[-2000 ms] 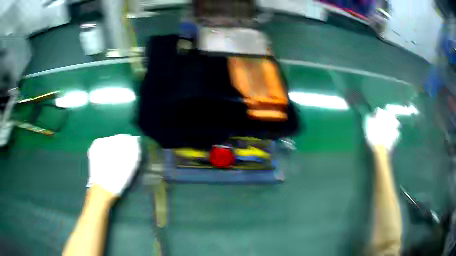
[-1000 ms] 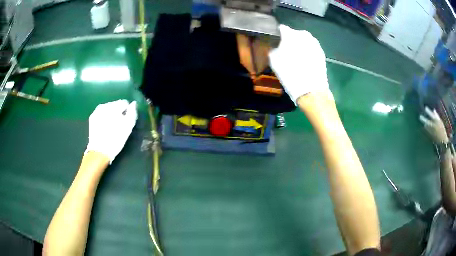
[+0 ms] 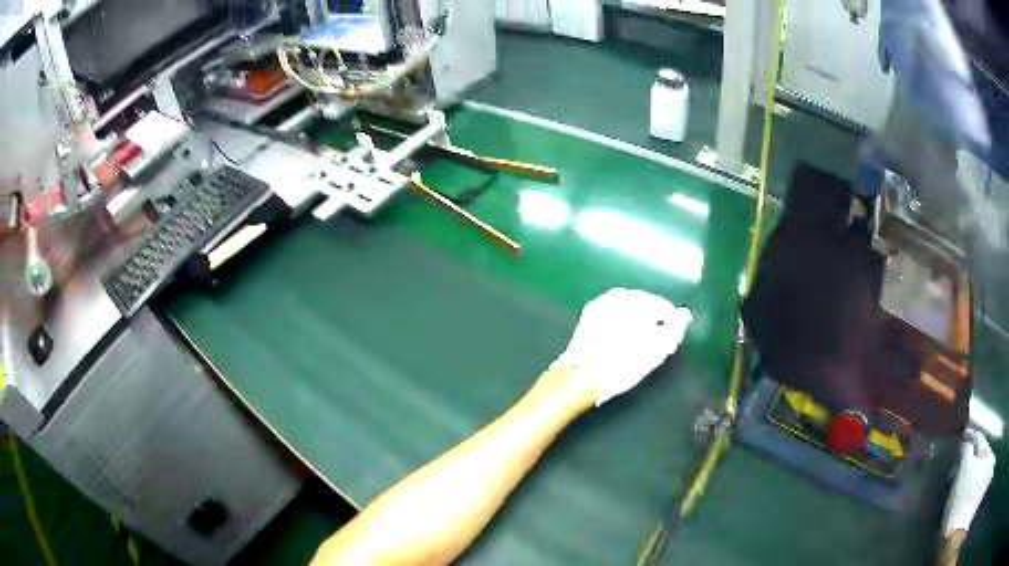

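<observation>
The small press stands at the right, its blue base point(image 3: 763, 437) tilted in view. A black cloth point(image 3: 808, 287) covers its left part. The silver press head point(image 3: 924, 296) is over the orange-brown fixture point(image 3: 944, 376), of which only edges show. A red round button point(image 3: 848, 432) sits between yellow arrows on the front. My gloved left hand point(image 3: 628, 341) is left of the press above the green surface, fingers curled together, nothing visible in it. My gloved right hand point(image 3: 969, 481) is small at the right edge, beside the base's right side; its grip is unclear.
Two copper-brown rails point(image 3: 470, 216) extend from a silver bracket point(image 3: 365, 182), with a dark thin outline near them. A keyboard point(image 3: 183, 238) and a mouse point(image 3: 40, 345) are at left. A yellowish hose point(image 3: 725, 415) runs left of the press. A white bottle point(image 3: 668, 106) stands beyond the edge.
The view has swung left, so the press now sits at the right and the keyboard shows. My right hand has left the fixture and is low beside the base. The press head looks lower over the fixture.
</observation>
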